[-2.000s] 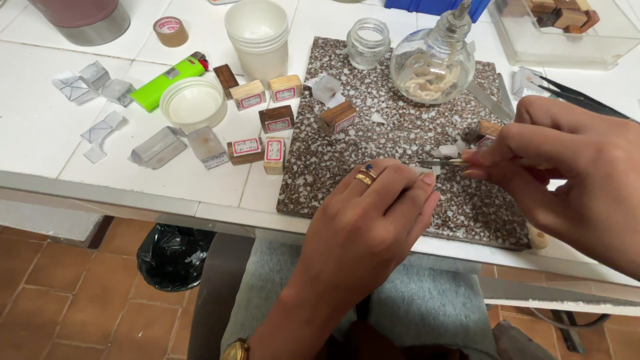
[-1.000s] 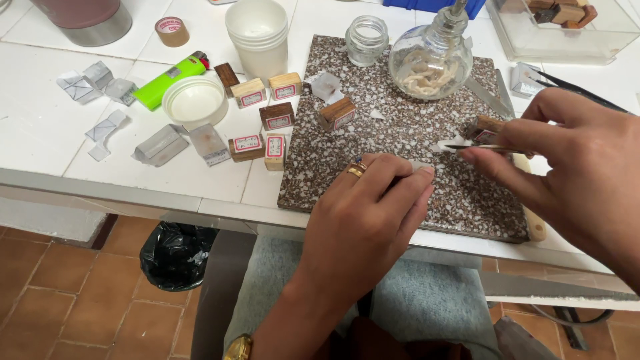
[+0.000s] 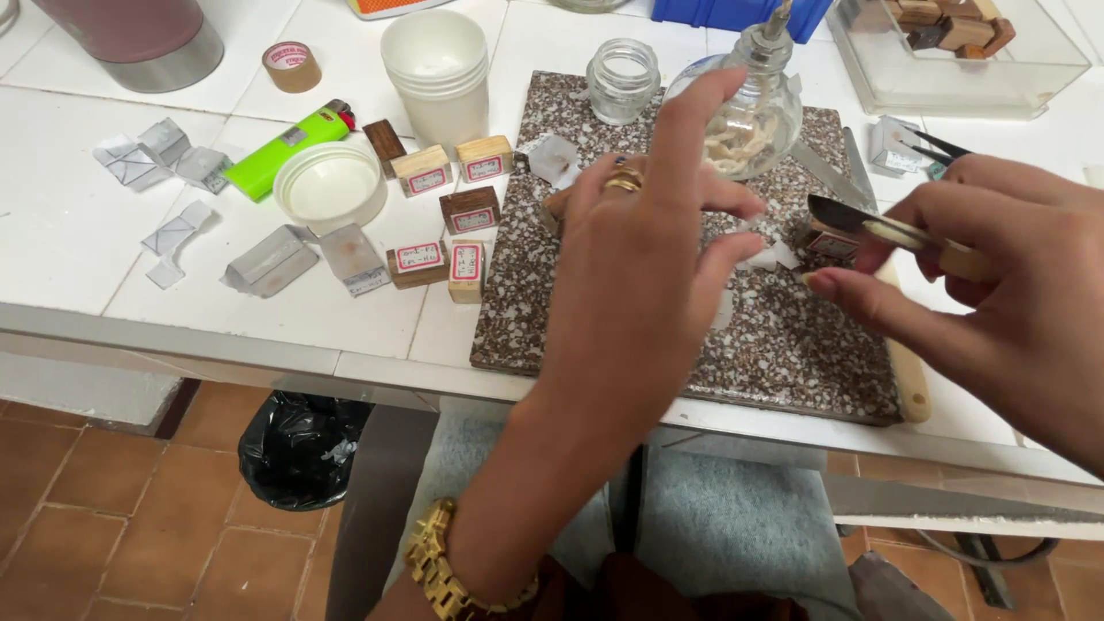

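Observation:
My left hand point(image 3: 638, 250) is over the speckled stone slab point(image 3: 793, 362), fingers spread, in front of a glass alcohol burner point(image 3: 742, 112) with a wick. Nothing shows in its grasp. My right hand point(image 3: 1000, 267) holds a dark-bladed knife point(image 3: 837, 212) with a pale handle, and dark tweezers point(image 3: 944, 145) stick out above the same hand. Small white paper pieces point(image 3: 776, 255) and a labelled wooden block point(image 3: 832, 243) lie between the hands. Another wooden block point(image 3: 555, 207) is mostly hidden behind my left hand. A folded translucent paper point(image 3: 554, 161) lies on the slab's left part.
Left of the slab are labelled wooden blocks point(image 3: 470, 210), a jar lid point(image 3: 329, 185), a green lighter point(image 3: 293, 148), stacked plastic cups point(image 3: 437, 78), a tape roll point(image 3: 291, 67) and folded papers point(image 3: 269, 259). An open glass jar point(image 3: 623, 82) and a clear box point(image 3: 957, 82) stand behind.
My left hand has risen from the slab's front part and moved toward the burner, its fingers now spread. The blade in my right hand has turned and now points up and left.

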